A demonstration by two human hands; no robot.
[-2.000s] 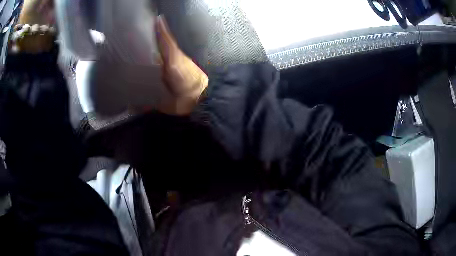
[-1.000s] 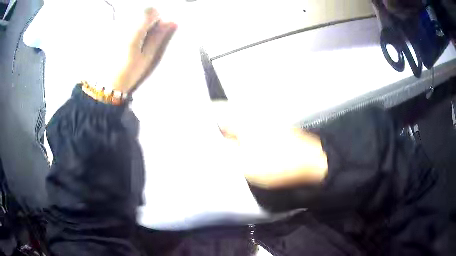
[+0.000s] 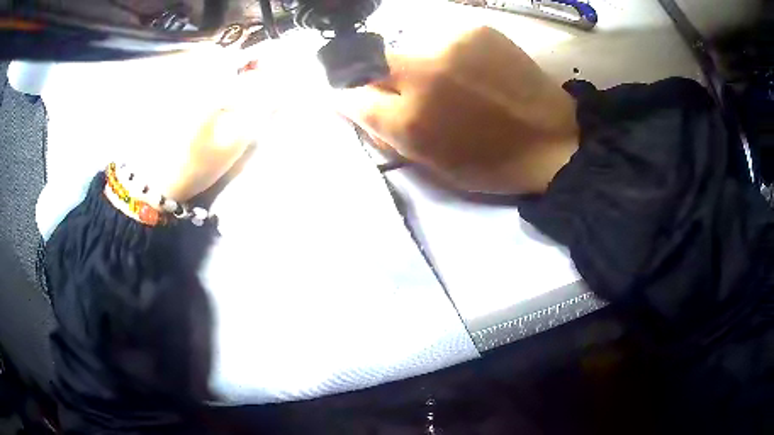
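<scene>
A pale fabric panel (image 3: 322,280) lies from the machine area down over the table's near edge, its upper part overexposed. Its right edge shows as a dark line. My left hand (image 3: 208,153), with a beaded bracelet, lies on the panel's upper left; its fingertips are lost in glare. My right hand (image 3: 475,110) is at the panel's upper right edge, fingers bent beside the dark round fitting (image 3: 355,59) of the machine head. The fitting and glare hide its fingertips, so a grip cannot be made out. The needle is not visible.
A blue and silver slim cutter (image 3: 552,10) lies on the machine bed at top right. A grey ruler strip (image 3: 539,321) runs along the near table edge. The dark machine head (image 3: 110,25) spans the top left. Grey textured fabric (image 3: 21,178) is at the far left.
The view has shifted up to the machine head. The pale panel now lies flatter, with its right edge running toward the fitting. Both hands have come to its upper part, the right one from lower down.
</scene>
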